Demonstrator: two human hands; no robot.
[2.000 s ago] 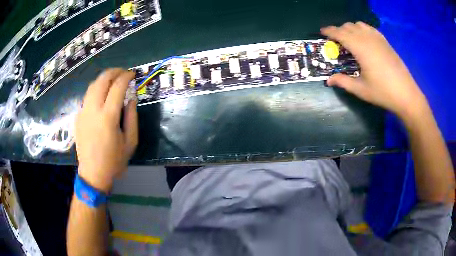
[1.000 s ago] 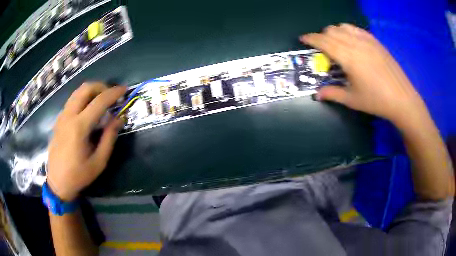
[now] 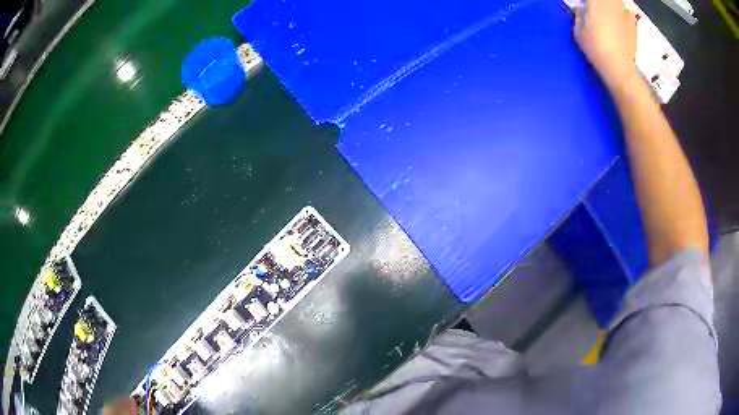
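Note:
An open power strip (image 3: 235, 312) lies diagonally on the dark green bench, its inner parts facing up and thin wires at its lower left end. My left hand (image 3: 121, 406) is mostly cut off by the bottom edge, beside that wired end; its fingers cannot be made out. My right hand (image 3: 605, 39) is at the top right, past the blue sheet, with its fingers on a white back cover (image 3: 655, 58). Part of the cover is hidden behind the hand.
A large blue sheet (image 3: 486, 162) covers the bench's right part. Two more open power strips (image 3: 83, 357) lie at the lower left. A blue round lid (image 3: 214, 71) sits on the worn white rail (image 3: 134, 158) beside the green conveyor belt (image 3: 97, 97). A blue bin (image 3: 612, 235) is below right.
The view has swung right. My right hand has left the open strip's end and reached across to the white cover. My left hand is now nearly out of view at the bottom.

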